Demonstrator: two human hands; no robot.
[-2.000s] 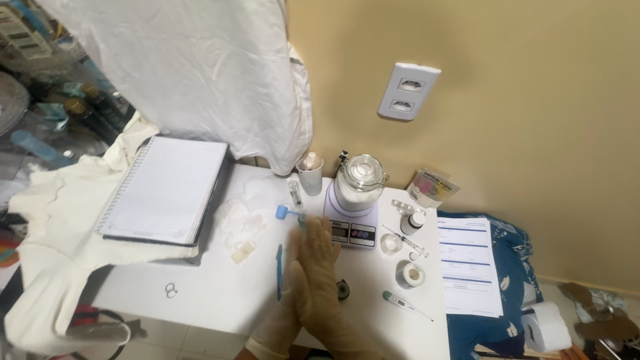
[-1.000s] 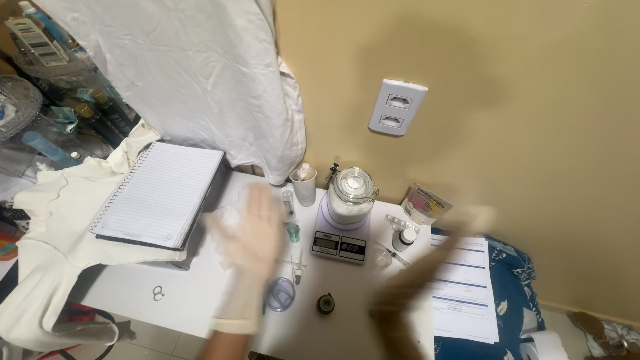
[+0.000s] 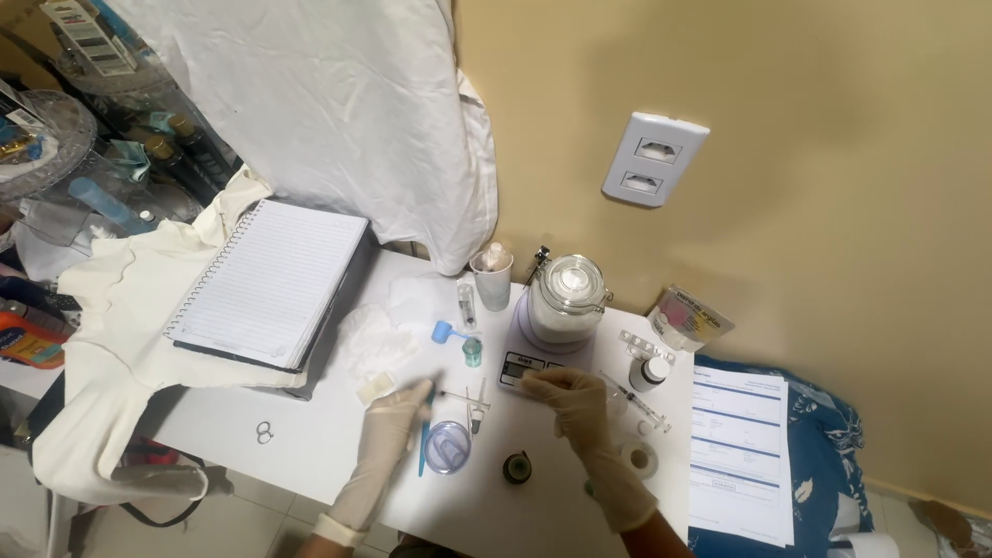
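Note:
Both hands wear pale latex gloves. My left hand point(image 3: 393, 422) is over the table beside a blue stick-like tool point(image 3: 423, 449) and a round clear plastic lid point(image 3: 447, 447); whether its fingers grip the tool is unclear. My right hand point(image 3: 577, 407) has its fingertips at the front of a digital kitchen scale point(image 3: 521, 368), partly covering the panel. On the scale stands a clip-top glass jar point(image 3: 570, 302) of white contents. A blue scoop point(image 3: 443, 332), a small teal vial point(image 3: 472, 351) and a syringe point(image 3: 465, 304) lie between the hands, farther back. A green tape roll point(image 3: 517, 468) sits nearer the front.
A spiral notebook point(image 3: 271, 287) rests on white cloth at left. Behind are a paper cup point(image 3: 492, 283) and hanging white fabric point(image 3: 333, 116). At right are a pill bottle point(image 3: 649, 373), a syringe point(image 3: 637, 401), a white tape roll point(image 3: 639, 459) and printed sheets point(image 3: 740, 457).
My hands were together in front of the scale two seconds ago, then apart and blurred. Now the left is lower beside the lid, and the right has moved in to the scale's front.

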